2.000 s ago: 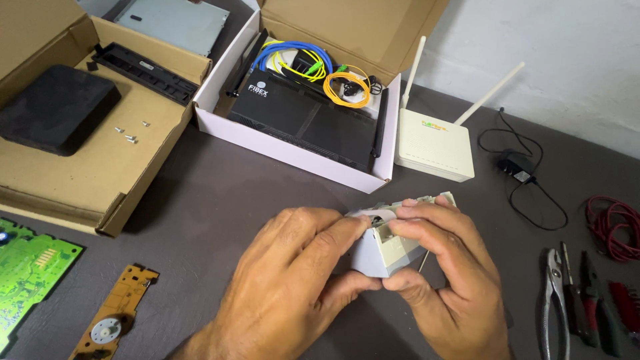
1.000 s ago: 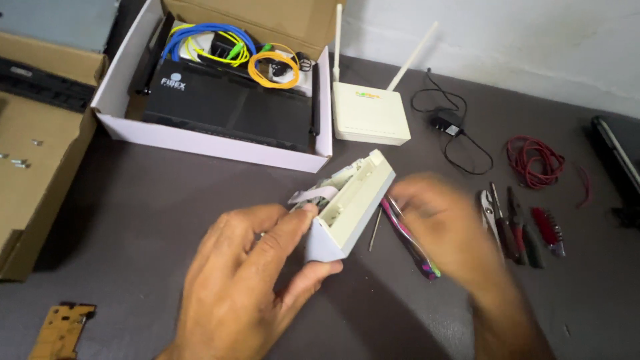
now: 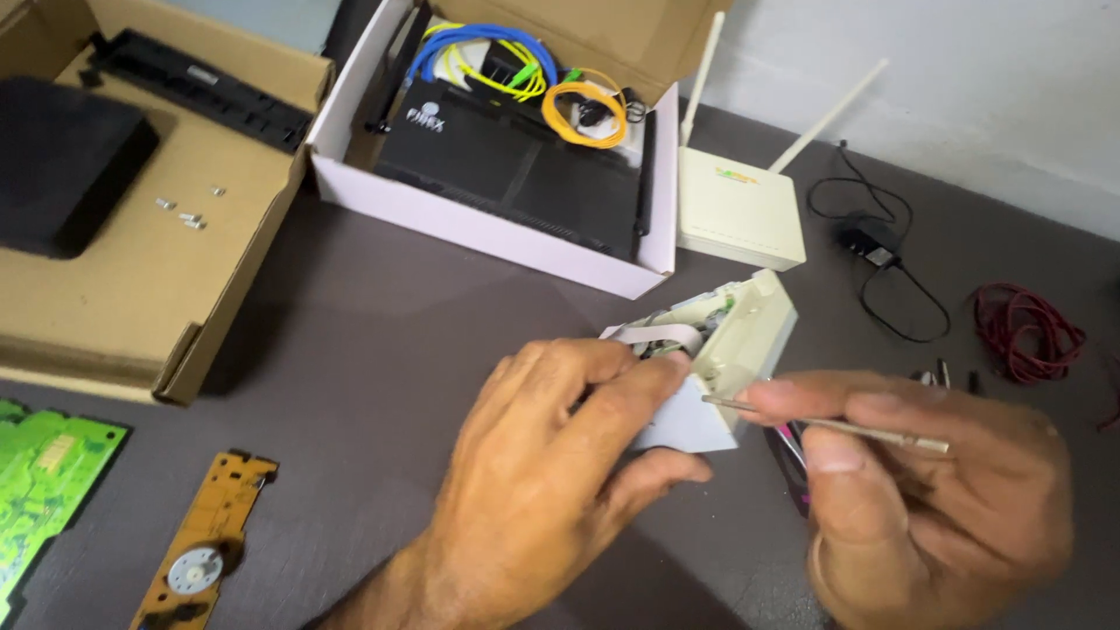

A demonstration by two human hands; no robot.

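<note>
My left hand (image 3: 551, 464) grips a small off-white plastic housing (image 3: 757, 324) with a pale blue-grey end face, tilted above the dark table. Inside the housing a white ribbon cable (image 3: 661, 334) and some parts with a green bit show; my fingers hide the rest. Between the thumb and fingers of my right hand (image 3: 927, 490) is a thin metal rod (image 3: 875, 430), likely a screwdriver bit or shaft. The rod's left end lies in front of the housing's lower edge; whether it touches cannot be told. A pink and dark tool (image 3: 801, 499) lies partly hidden behind my right hand.
A white box (image 3: 490, 236) holds a black router (image 3: 516, 171) and coiled cables. Beside it stand a white router (image 3: 739, 206), a black adapter (image 3: 866, 241) and a red cable (image 3: 1028, 332). A cardboard tray (image 3: 236, 236) with screws, a green circuit board (image 3: 52, 490) and a brown board (image 3: 214, 516) are left.
My right hand, blurred near the pink tool and thin rod one second ago, now holds a thin metal rod up beside the housing. My left hand keeps the housing. The view has shifted.
</note>
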